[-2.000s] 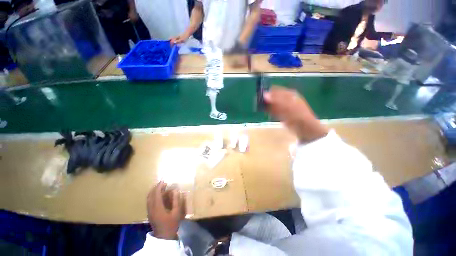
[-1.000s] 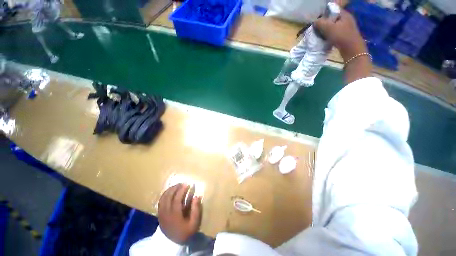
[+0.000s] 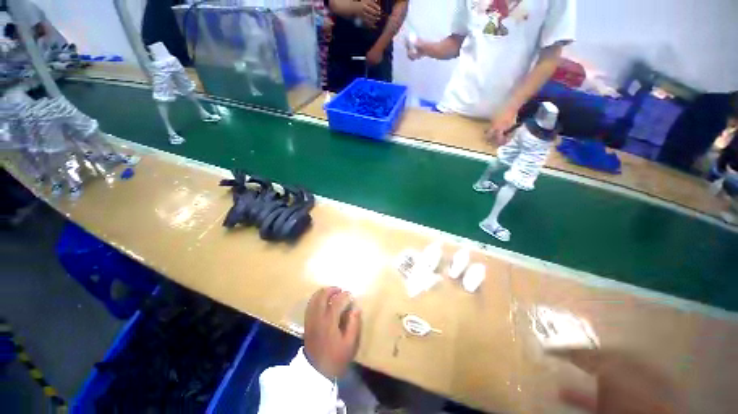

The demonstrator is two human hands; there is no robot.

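Observation:
A white striped figure lower body [image 3: 524,162] stands on the green belt at the right, a black sash part [image 3: 536,123] around its waist. My left hand [image 3: 333,330] rests half curled on the bench near its front edge; whether it holds something small is unclear. My right hand [image 3: 619,380] is blurred low over the bench at the right, cut off by the picture's bottom; its fingers are not clear. A pile of black sash parts [image 3: 271,212] lies on the bench, left of centre. A white oval dish [image 3: 417,325] with a thin stick lies between the hands.
White bottles [image 3: 460,263] and a printed packet [image 3: 419,275] lie on the bench. A blue crate [image 3: 366,109] and a person's hand [image 3: 502,125] are across the belt [image 3: 364,182]. More figure bodies [image 3: 48,133] cluster far left. A crate of black parts [image 3: 174,348] sits below.
My right hand has left the figure, which now stands on the belt with the sash at its waist, and has come down to the bench at the right. The view has swung left.

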